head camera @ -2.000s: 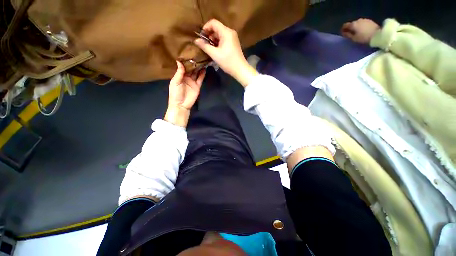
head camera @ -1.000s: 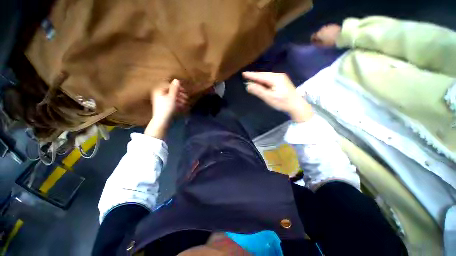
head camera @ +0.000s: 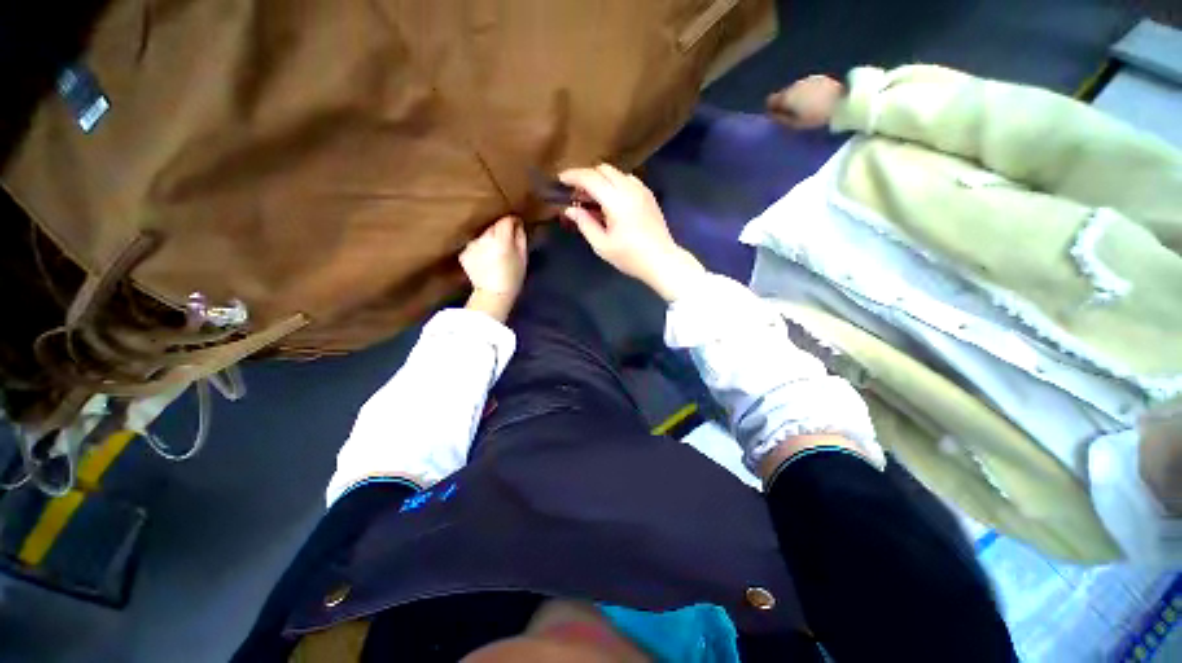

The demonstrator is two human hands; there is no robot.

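Note:
A large, soft brown bag (head camera: 324, 143) fills the upper left, with a small dark label (head camera: 83, 99) near its left side. Brown straps (head camera: 110, 279) and a shiny metal fitting (head camera: 220, 311) hang at its lower left. My left hand (head camera: 498, 257) pinches the bag's lower edge. My right hand (head camera: 620, 220) is just right of it and holds a small dark tool (head camera: 555, 192) against the bag, like thread snips. Any thread at the fingertips is too fine to tell.
Another person in a pale yellow-green jacket with white trim (head camera: 959, 233) is close on the right, one hand (head camera: 806, 101) near the bag's right end. Grey floor with a yellow line (head camera: 78, 499) and a dark frame (head camera: 97, 557) lie at lower left.
The bag has turned and shifted, bringing the label into clearer view. My right hand moved away from the bag, then came back beside my left hand, which has a new spot on the edge.

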